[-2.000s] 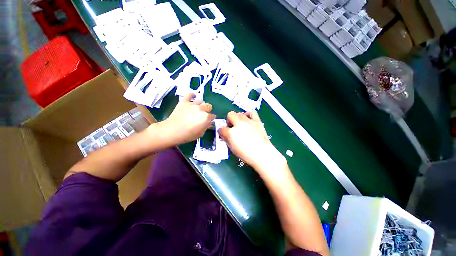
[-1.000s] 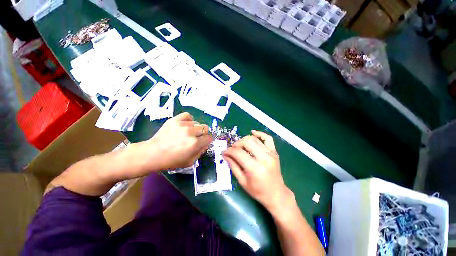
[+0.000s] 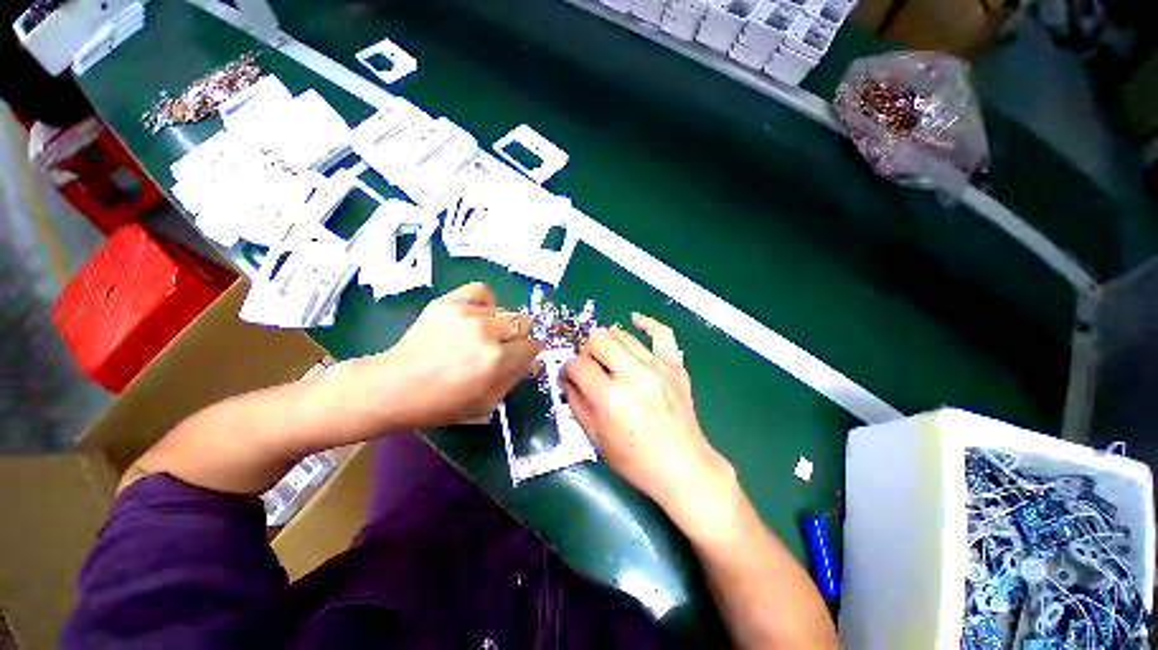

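A white plastic housing (image 3: 555, 455) with a large window lies at the bench's near edge, its far end between my hands. My left hand (image 3: 464, 356) is at its far left corner, with fingertips bent together; what they hold is too small to tell. My right hand (image 3: 639, 404) has its fingertips on the housing's far right side. A small pile of coppery and silvery contacts (image 3: 559, 324) lies just beyond the housing, partly hidden by my fingers.
Loose white housings (image 3: 273, 172) cover the bench at the left. A second contact pile (image 3: 203, 95), an open carton (image 3: 191, 432), a red stool (image 3: 137, 305), a white foam bin (image 3: 904, 533) with wired parts, a blue stick (image 3: 820, 556) and a bag of contacts (image 3: 908, 117) surround the work.
Since the oldest frame, the view has shifted and the contact pile has come into sight beyond the housing. Since the middle frame, the housing has tilted slightly and my right fingers have closed in on it.
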